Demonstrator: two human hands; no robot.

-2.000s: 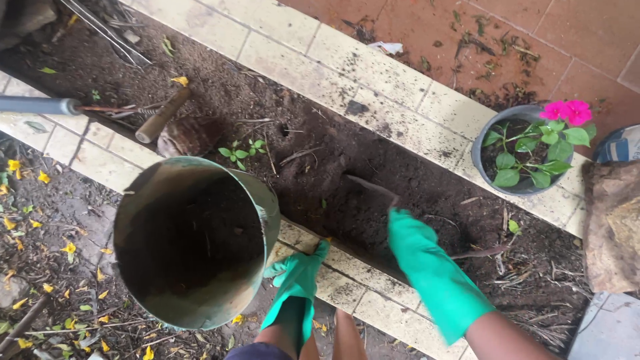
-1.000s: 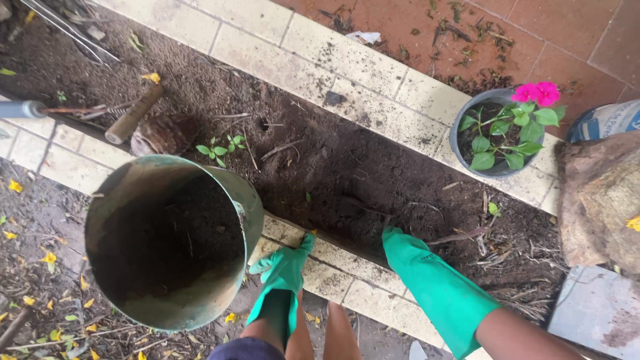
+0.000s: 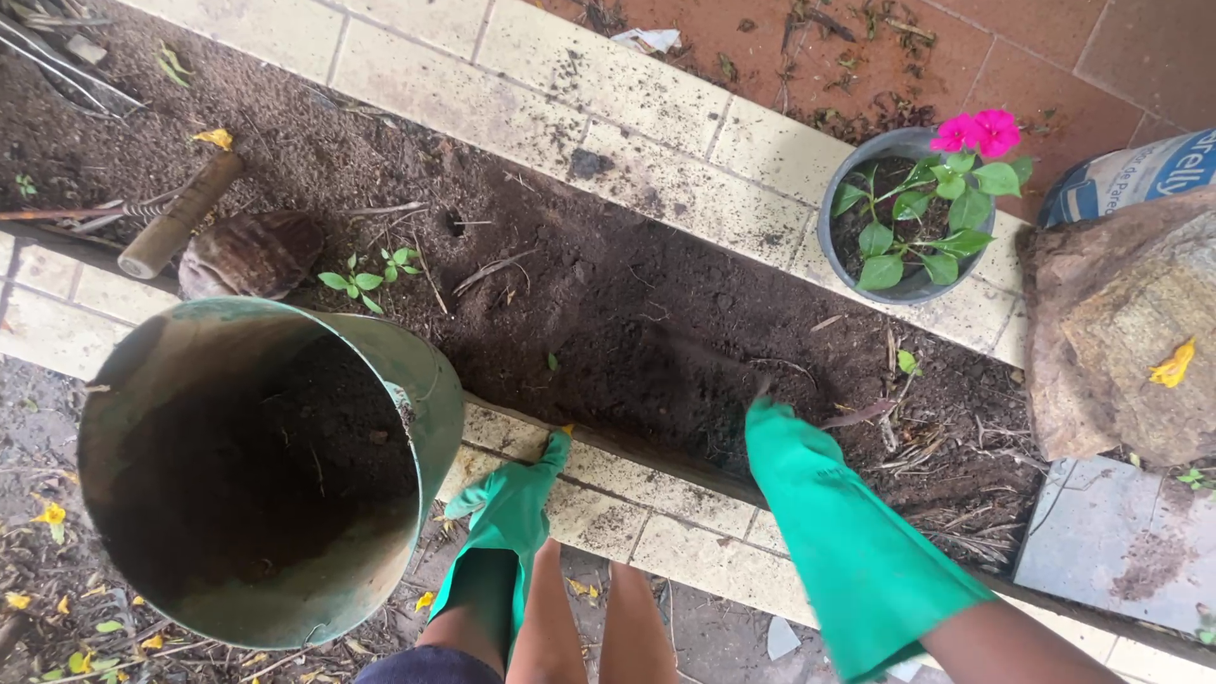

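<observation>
My right hand, in a green rubber glove, is closed around a blurred hand tool whose dark blade lies low against the soil of the planting bed. My left hand, gloved alike, rests on the cream tiled edge nearest me, fingers apart, holding nothing. Left of it stands a green bucket, with dark soil inside. A grey pot bearing a plant with pink flowers sits on the far tiled edge.
A wooden handle and a brown stone lie behind the bucket. Small seedlings grow beside them. At the right are a large rock, a printed plastic container and a grey tile. Metal rods lie at the upper left.
The tool blade stood out plainly above the soil two seconds ago; now it is a low blur. My left hand stays on the tiled edge.
</observation>
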